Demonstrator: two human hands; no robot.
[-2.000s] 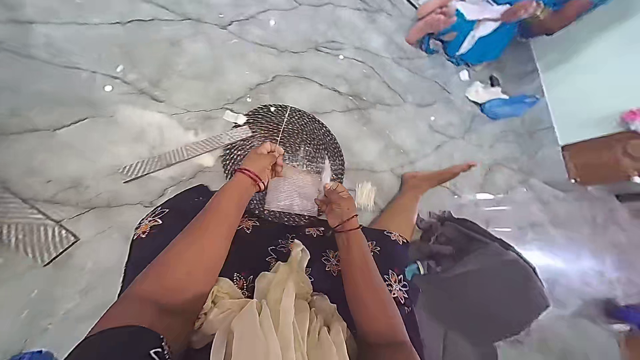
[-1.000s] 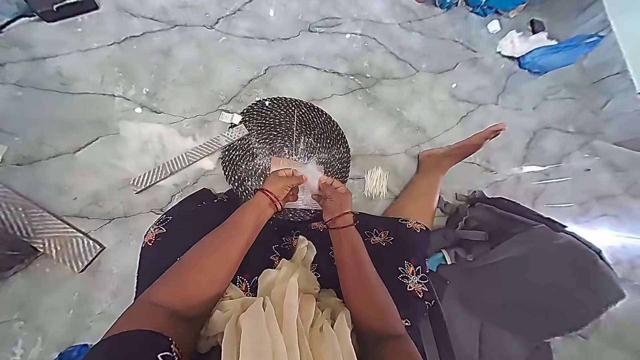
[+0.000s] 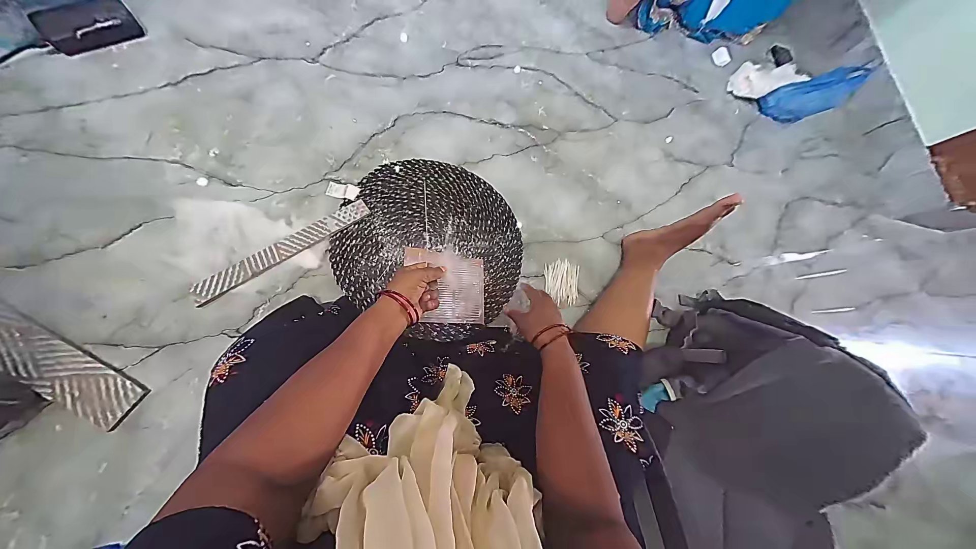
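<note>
A round black-and-white woven mat (image 3: 450, 202) lies on the marbled floor against my lap. On its near part rests a flat piece with a ribbed, whitish surface and a brown edge (image 3: 461, 293). My left hand (image 3: 425, 286) is at the left side of this piece, thumb and fingers together; a thin pale strand or stick (image 3: 425, 206) stretches up from near it over the mat. My right hand (image 3: 536, 311) is at the mat's right edge, its fingers around something whitish and translucent that is too blurred to name. A small bundle of thin white sticks (image 3: 562, 282) lies right of the mat.
A patterned strip (image 3: 278, 252) touches the mat's left side, by a small white tag (image 3: 342, 190). Grey cloth (image 3: 793, 396) lies at the right. Blue and white cloths (image 3: 816, 91) are at the upper right, near part of another person. A dark flat object (image 3: 88, 24) is at the upper left.
My hands were close together over the ribbed piece one second ago. Now my right hand has moved right, to the mat's edge, and my left hand remains at the piece.
</note>
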